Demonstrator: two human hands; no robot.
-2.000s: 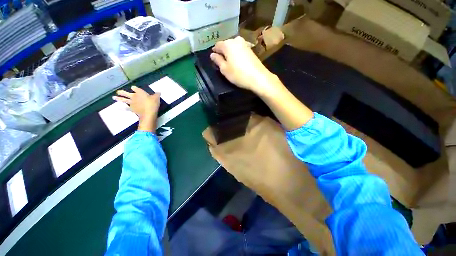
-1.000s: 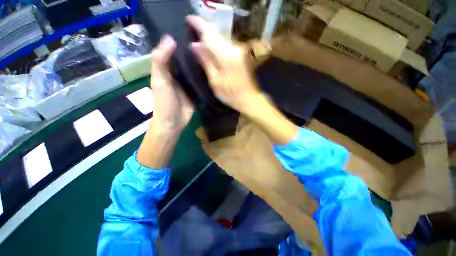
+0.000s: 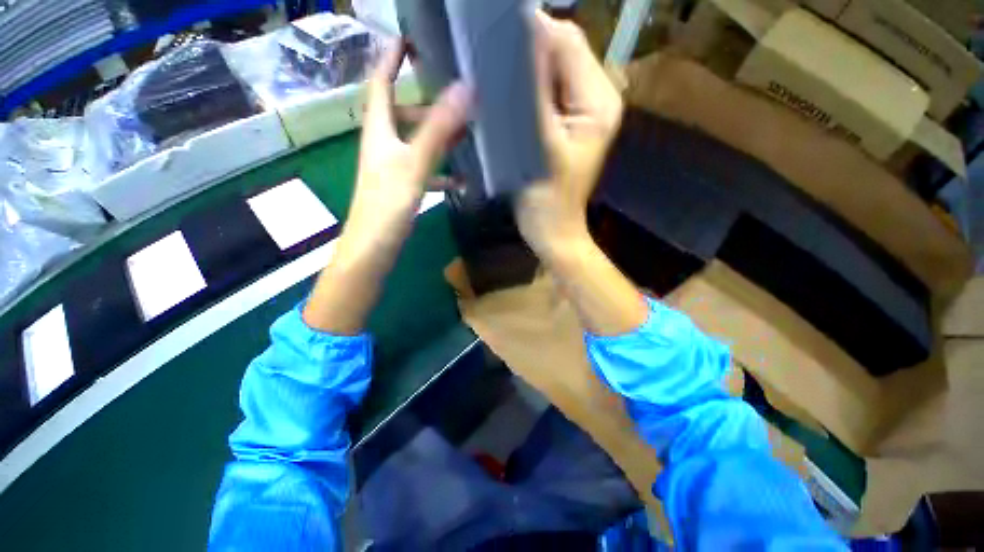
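Both hands hold a black gift box upright at the top centre. It is blurred and its upper end is cut off by the picture's edge; a pale line runs lengthwise between two dark parts (image 3: 505,97). My left hand (image 3: 405,146) grips its left side, my right hand (image 3: 572,135) its right side. Whether the halves are fully apart I cannot tell. Laid-out boxes, alternating black and white rectangles (image 3: 166,275), lie along the far side of the green conveyor belt (image 3: 216,431). A dark box stack (image 3: 499,239) stands at the belt edge below the hands, partly hidden.
The open master carton (image 3: 917,232) at right holds packed black boxes (image 3: 825,291). Its torn carton flap (image 3: 561,350) hangs toward my lap. White bins (image 3: 200,162) with plastic-bagged black parts stand behind the belt. Closed brown cartons (image 3: 831,84) stand at the upper right.
My left hand has left the laid-out row and my right hand the stack; both now hold a box. Since the last frame it has turned more upright, showing a pale line. The laid-out boxes have shifted leftward.
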